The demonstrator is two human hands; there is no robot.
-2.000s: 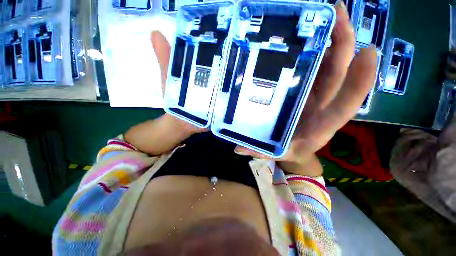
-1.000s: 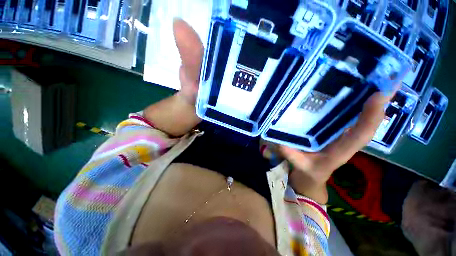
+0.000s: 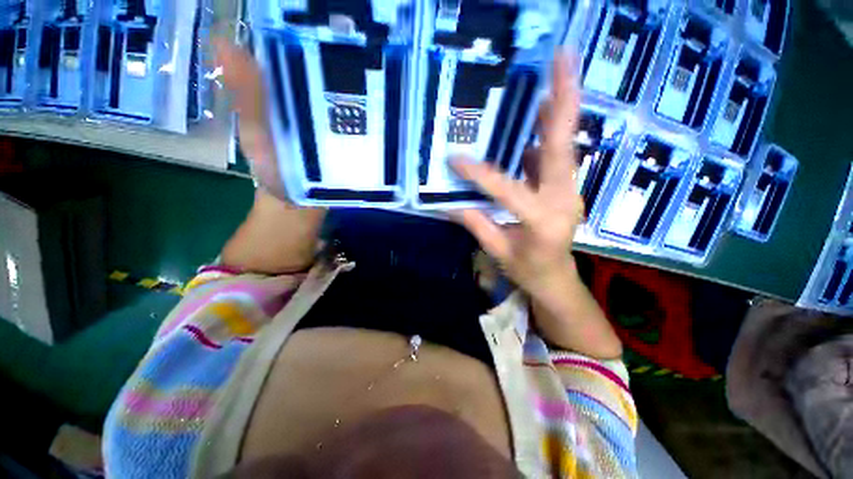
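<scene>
Two pale blue-white housing shells (image 3: 365,159) are held side by side, open face up, at the top centre; their far ends blur near the frame's top edge. Each has black strips, a black block and a small dotted patch. My left hand (image 3: 251,117) is at the left shell's outer side, thumb along the edge, its other fingers hidden. My right hand (image 3: 538,201) is at the right shell's lower right corner, blurred, fingers spread, one fingertip over the shell's inside; whether it grips is unclear.
More housing shells (image 3: 645,187) lie in rows on the green bench (image 3: 804,112) at the right. Shells in a clear-edged stack (image 3: 122,65) are at the left. A grey-brown box (image 3: 28,271) is below left. Another person's sleeve or leg (image 3: 786,374) is at the lower right.
The shell pair has moved left and lies straighter. My right hand has shifted from the right shell's outer side to its lower corner, fingers spread. More shells at the right show.
</scene>
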